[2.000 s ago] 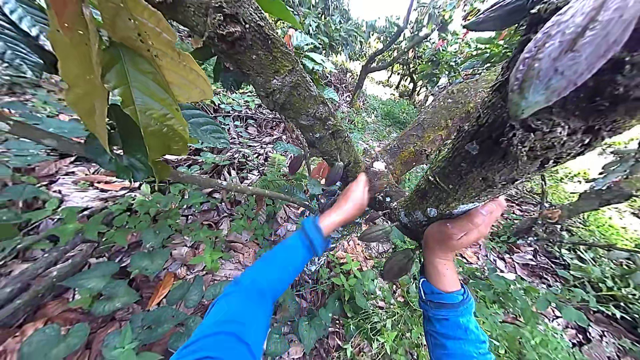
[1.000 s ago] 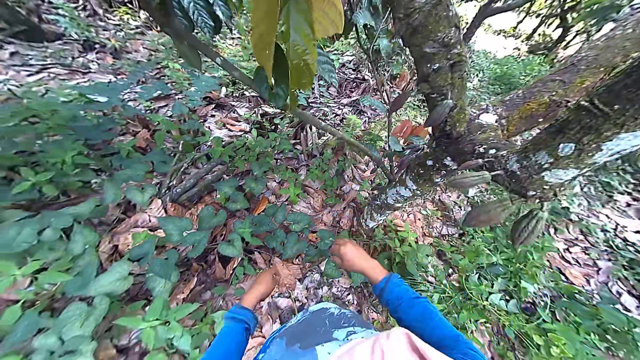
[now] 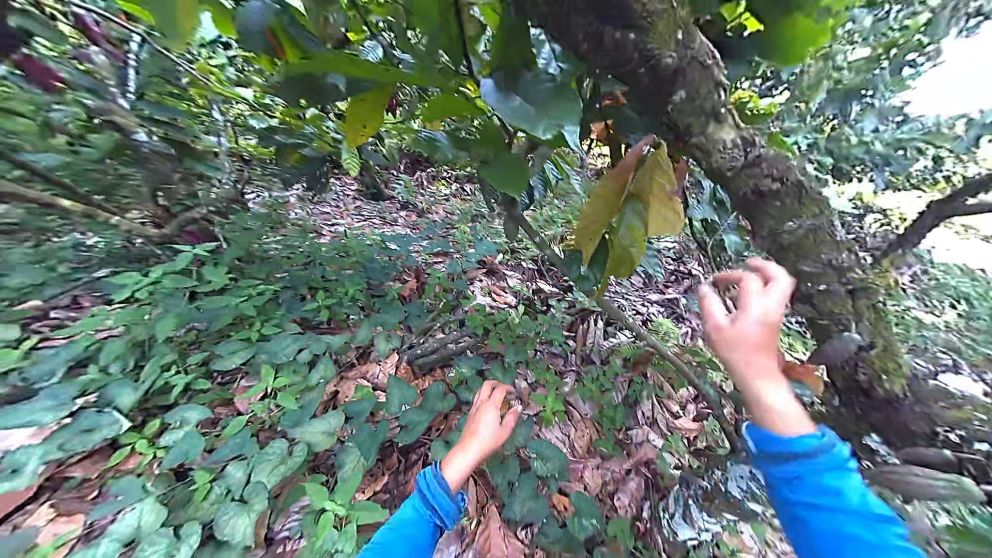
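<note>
My left hand (image 3: 484, 425) is low in the middle, over leaf litter and heart-shaped green leaves, its fingers loosely spread and slightly curled, with nothing seen in it. Raised at the right, my right hand (image 3: 748, 322) has its thumb and fingers apart and curved, and holds nothing. It is in front of the mossy tree trunk (image 3: 798, 225); whether it touches the bark cannot be told. Yellow-green leaves (image 3: 632, 209) hang to its upper left. A thin branch (image 3: 651, 345) slants between the two hands. Cacao pods (image 3: 922, 482) are by the trunk's base at the lower right.
Green undergrowth (image 3: 271, 457) covers the ground at the left, and dry leaves (image 3: 496, 535) lie below my left hand. Short dark sticks (image 3: 442, 349) rest on the litter. A bare branch (image 3: 77, 209) reaches in at the far left, another (image 3: 938, 213) at the right. Foliage hangs overhead.
Both hands were at the trunk and limb, then low and close together over the litter. Now they are apart, the right one raised with its fingers spread. The view has swung left and up.
</note>
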